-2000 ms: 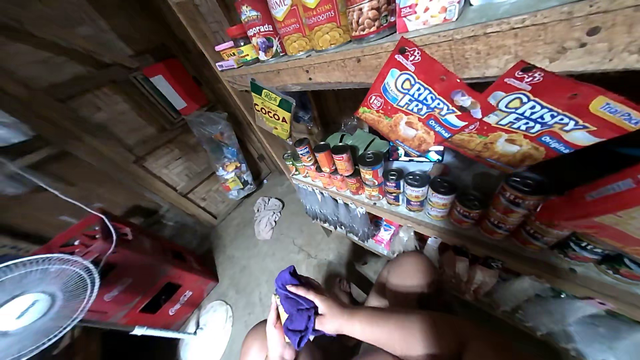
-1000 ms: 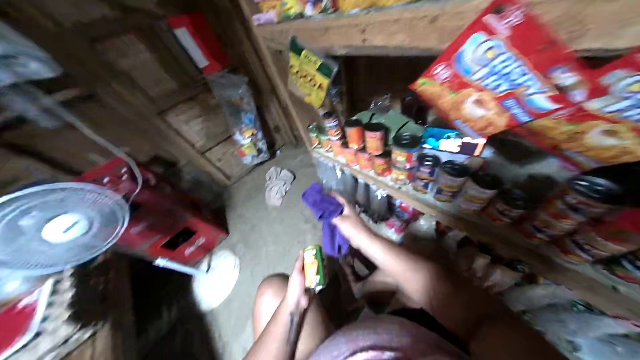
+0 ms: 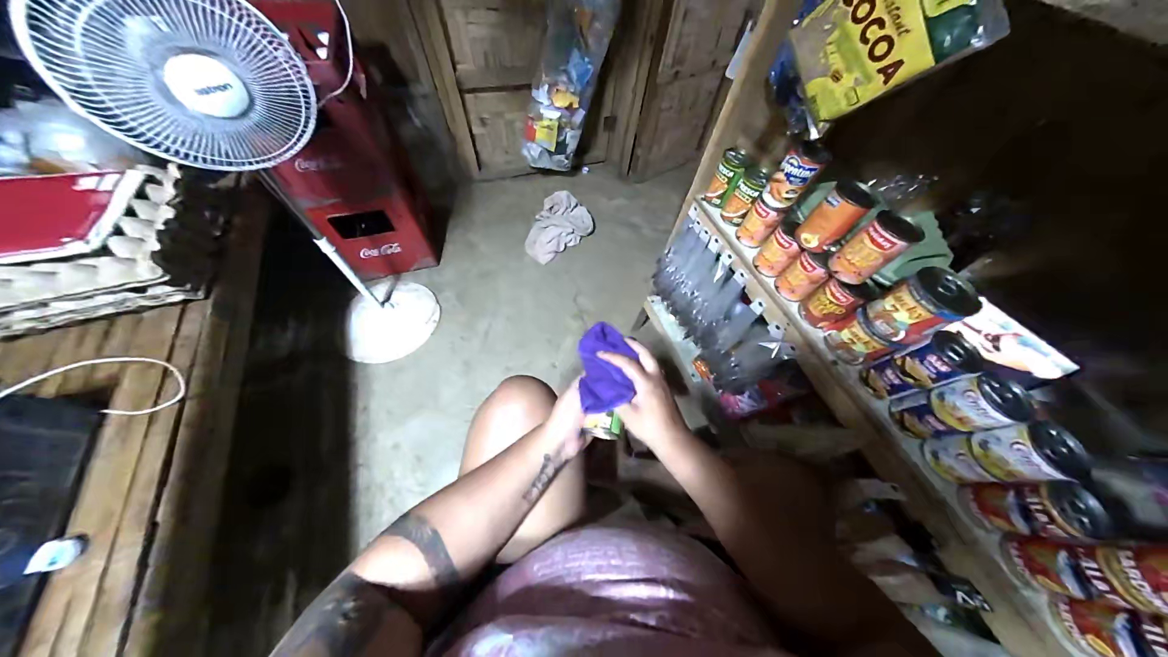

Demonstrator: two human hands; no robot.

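Above my lap, my left hand point(image 3: 568, 422) grips a small green and yellow can point(image 3: 602, 424), whose lower end shows. A purple cloth point(image 3: 606, 370) covers the can's upper part. From the right, my right hand point(image 3: 650, 392) holds the cloth against it, with the fingers bent over the fabric. Most of the can is hidden by the cloth and the hands.
At the right, a wooden shelf point(image 3: 817, 388) bears rows of food cans point(image 3: 830, 219), with a cocoa pack point(image 3: 862, 55) hanging above. A standing fan point(image 3: 205, 87), red crates point(image 3: 365, 210) and egg trays point(image 3: 100, 265) are at the left. A crumpled rag point(image 3: 558, 226) lies on the floor.
One second ago the purple cloth was in my right hand, apart from the can in my left hand. Now cloth and can are together. The view has turned.
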